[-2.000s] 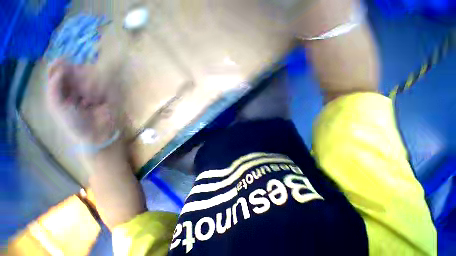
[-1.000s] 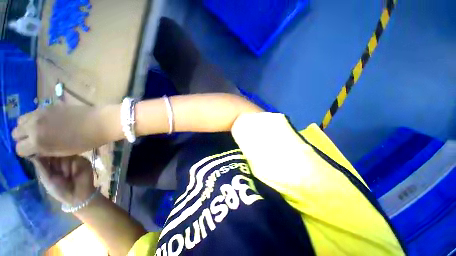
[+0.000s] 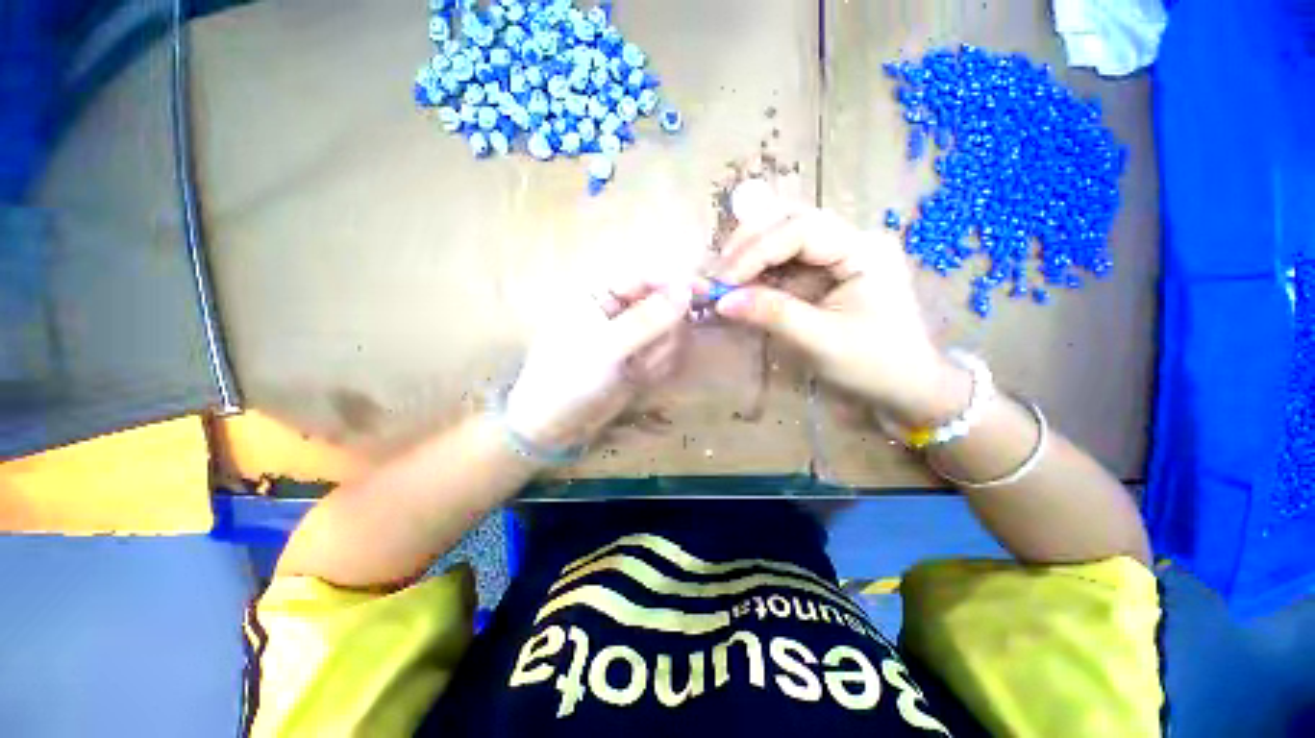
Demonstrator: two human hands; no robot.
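My left hand and my right hand meet over the middle of the cardboard. The fingers of my right hand pinch a small blue plastic piece. My left fingertips touch or nearly touch it from the left; glare and the fingers hide what they hold. A pile of blue pieces with pale round ends lies at the upper left. A pile of all-blue pieces lies at the upper right. A white round spot shows just beyond my right fingers.
Brown cardboard covers the table, with a seam right of centre. A crumpled white bag or cloth lies at the top right. A large blue crate stands at the right edge. An orange panel is at the left.
The view has swung back to face the table squarely. Both hands have come from the table's side to its middle, and both piles are in view.
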